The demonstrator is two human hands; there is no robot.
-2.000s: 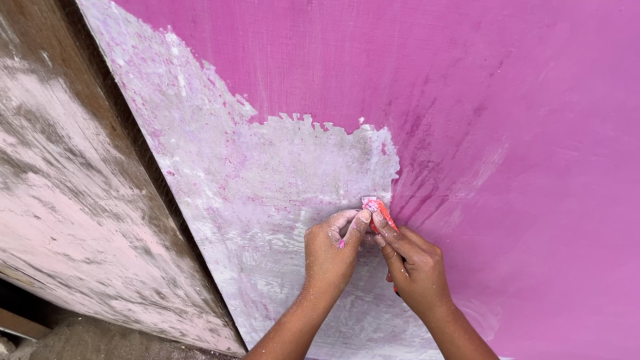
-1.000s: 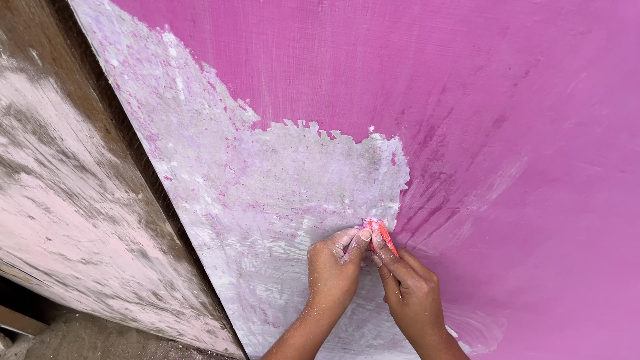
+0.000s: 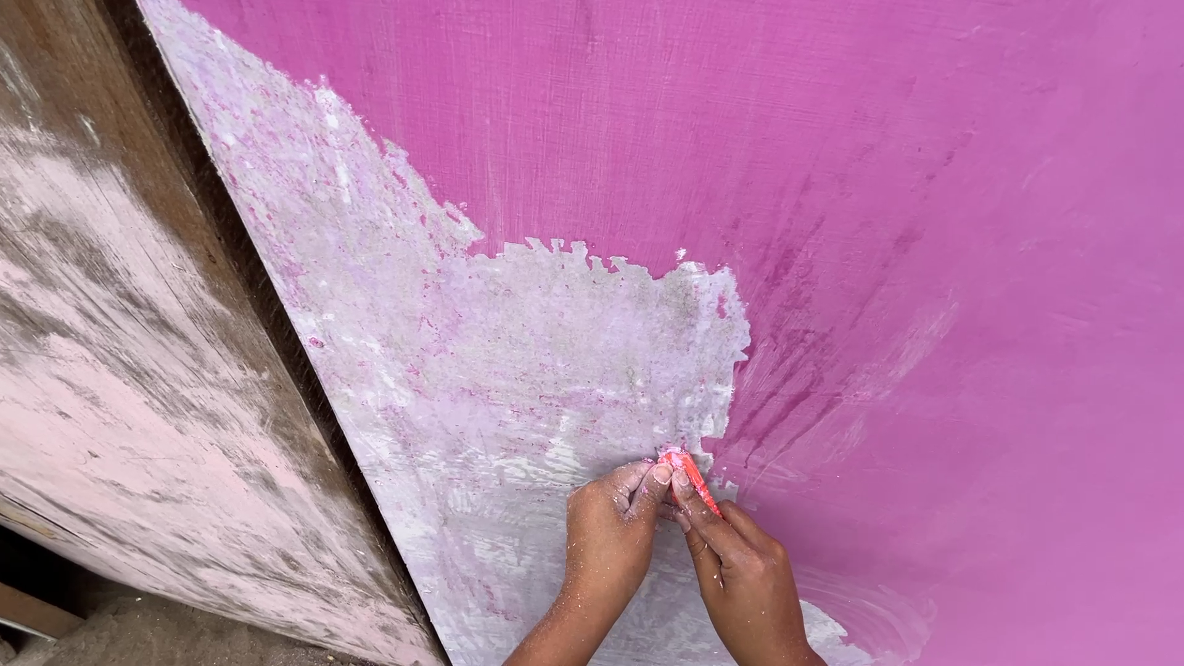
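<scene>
My right hand grips a small orange-red tool, whose exact kind I cannot tell. Pink and white flakes cling to its upper end. My left hand pinches at that flaked end with thumb and fingers, so both hands meet on the tool. Pale dust covers the fingers. Behind them stands a painted panel: magenta paint at the top and right, and a scraped, whitish-grey bare area with a ragged edge at the left and below.
A weathered wooden board with worn pale pink paint stands at the left, with a dark gap along the panel's slanted edge. Dusty ground shows at the lower left, beside a piece of brown wood.
Both hands stay together on the orange-red tool and sit slightly lower against the scraped patch than two seconds ago.
</scene>
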